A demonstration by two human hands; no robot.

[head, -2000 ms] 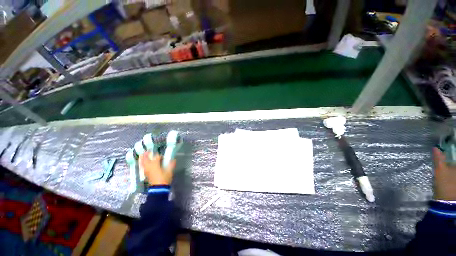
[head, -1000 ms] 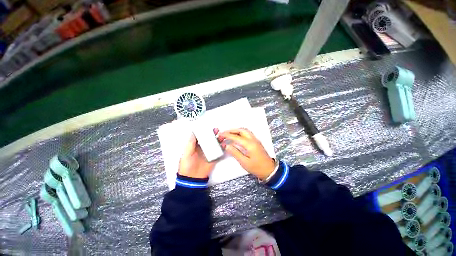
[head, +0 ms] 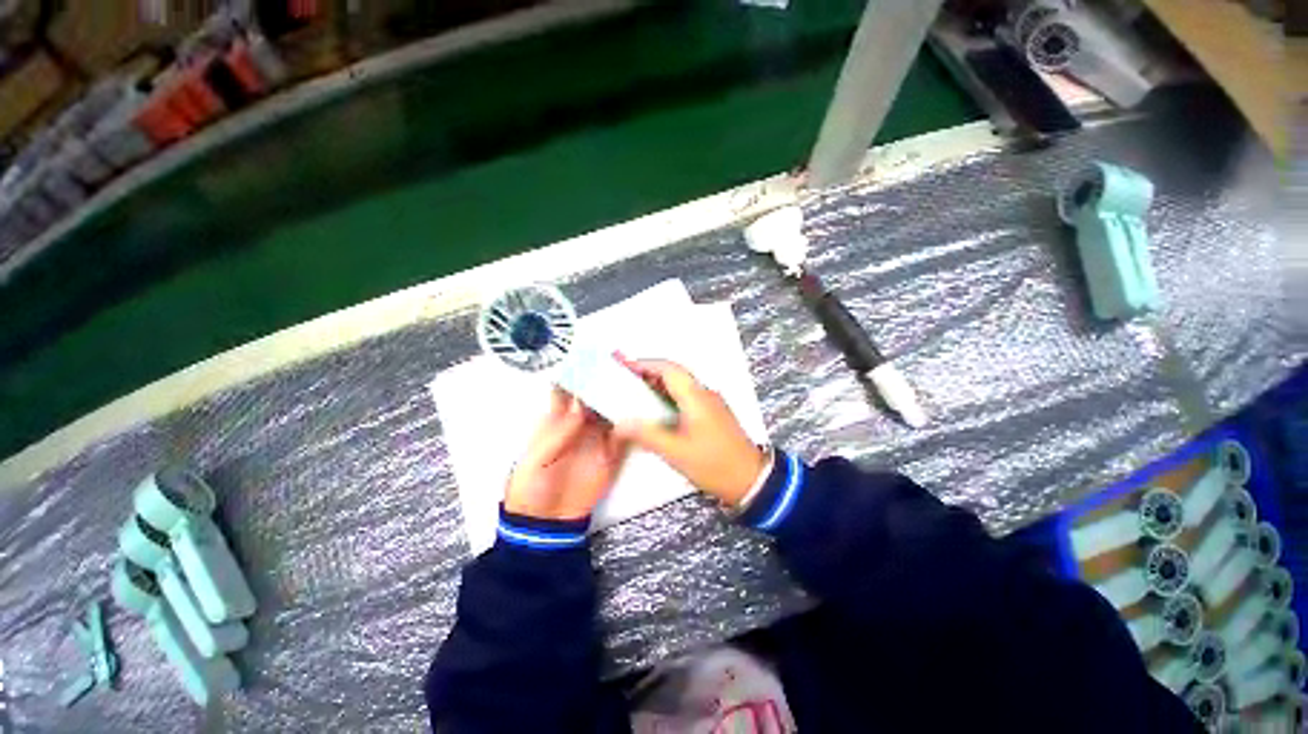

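Observation:
A pale handheld fan (head: 528, 330) is held over white sheets (head: 502, 452) on the silvery bench. Its round spoked head points away from me, up and left. My left hand (head: 564, 462) holds the handle from the left and below. My right hand (head: 699, 435) grips the lower end of the handle from the right, fingers on its edge. Both hands are bare, and the fingertips under the handle are partly hidden.
Mint fans (head: 187, 566) overlap at the left, near crossed mint strips (head: 95, 654). A black-handled tool (head: 846, 330) lies right of the sheets. More mint fans (head: 1115, 244) lie far right. A blue crate (head: 1069, 542) holds rows of fans. The green belt (head: 430, 187) runs behind.
From two seconds ago, both hands have come together on a fan over the sheets. Over the last second, the fan has turned slightly and my right hand has closed around its handle end.

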